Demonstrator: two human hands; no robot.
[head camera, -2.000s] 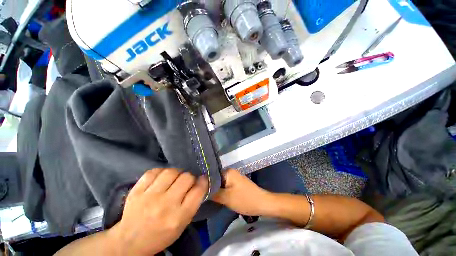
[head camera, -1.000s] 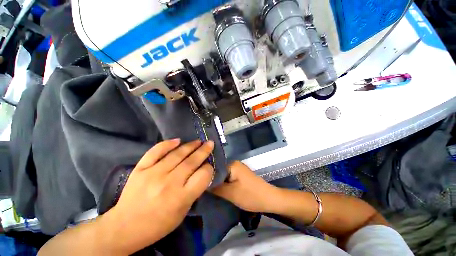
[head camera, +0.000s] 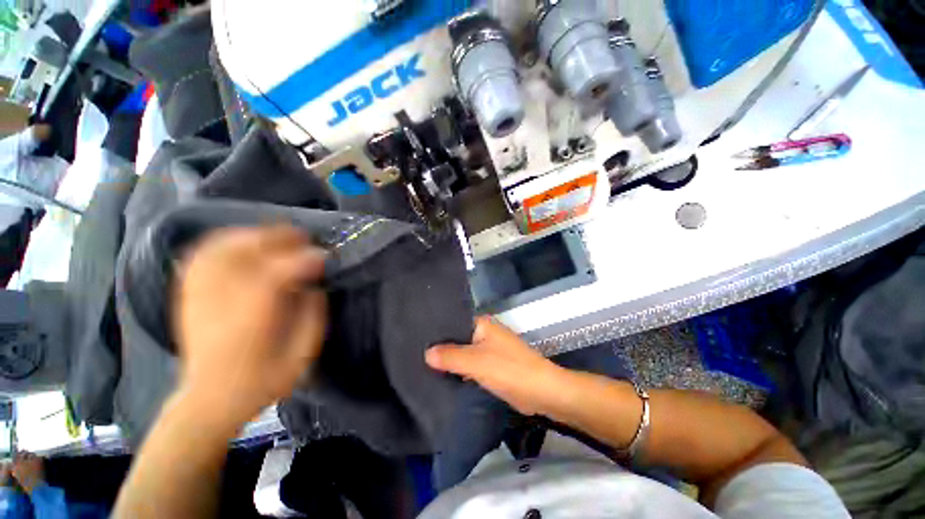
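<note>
The dark grey garment piece (head camera: 406, 314) lies under the needle area (head camera: 436, 193) of the overlock machine (head camera: 304, 61) and hangs over the table's front edge. A seam with yellow thread (head camera: 355, 235) shows on a raised fold. My left hand (head camera: 248, 314) is blurred, on the garment left of the needle area; its fingertips are unclear, so I cannot tell if it grips cloth. My right hand (head camera: 497, 367) holds the garment's right edge below the cloth plate, thumb on top, other fingers partly hidden.
The looper cover (head camera: 561, 203) and dark rectangular panel (head camera: 532, 272) are right of the needle area. Thread snips (head camera: 796, 151) and a round metal disc (head camera: 691, 215) lie on the white tabletop (head camera: 751, 213). More grey cloth (head camera: 882, 314) is at right. Another person's hands (head camera: 25, 468) show at lower left.
My left hand has left the seam and moved left and up. The cloth is now folded up and over at the left, covering the long seam. My right hand stays near the edge, its thumb now visible.
</note>
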